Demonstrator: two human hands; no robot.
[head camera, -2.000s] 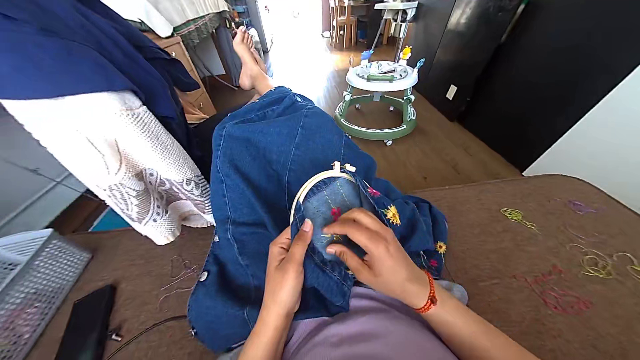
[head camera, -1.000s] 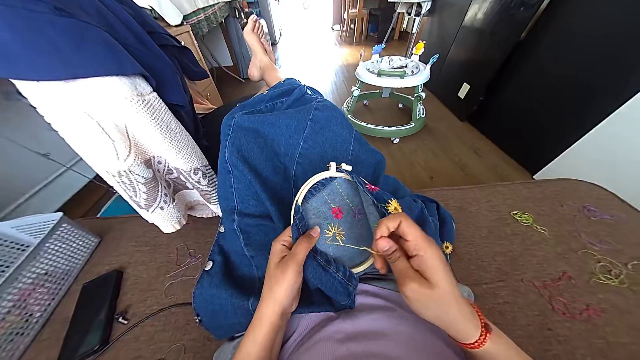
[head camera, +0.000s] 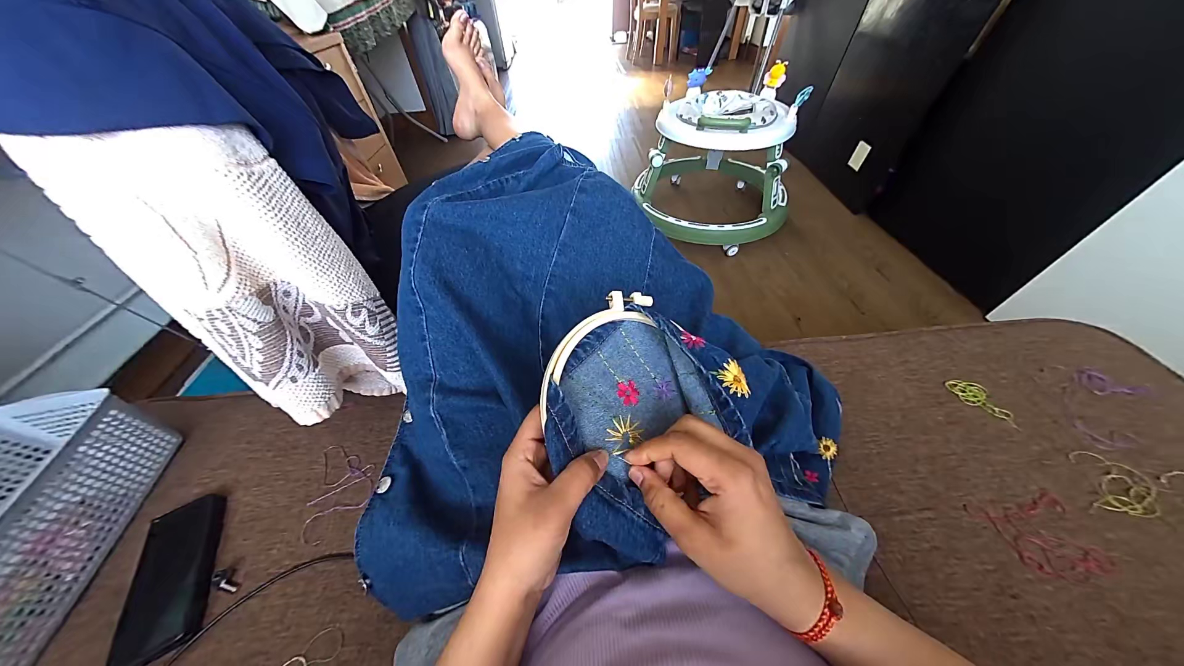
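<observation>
A wooden embroidery hoop (head camera: 558, 356) stretches part of a blue denim garment (head camera: 490, 287) over my lap. My left hand (head camera: 541, 499) grips the hoop's lower left edge, its thumb on the cloth. My right hand (head camera: 717, 495) is over the lower part of the hoop, thumb and index finger pinched at a small thin thing, perhaps a needle or thread; which one is unclear. Just above the fingertips is a partly stitched yellow flower (head camera: 624, 433). A pink flower (head camera: 628, 393) and a purple one (head camera: 663, 388) lie higher in the hoop.
Loose yellow-green thread (head camera: 976, 398) and red thread (head camera: 1041, 536) lie on the brown cushion at right. A black phone (head camera: 168, 578) and a plastic basket (head camera: 92, 481) stand at left. A baby walker (head camera: 726, 139) is on the floor; white cloth (head camera: 250, 250) hangs at left.
My right hand, which was off to the right with a thread drawn out from the yellow flower, has come back to the cloth beside my left thumb.
</observation>
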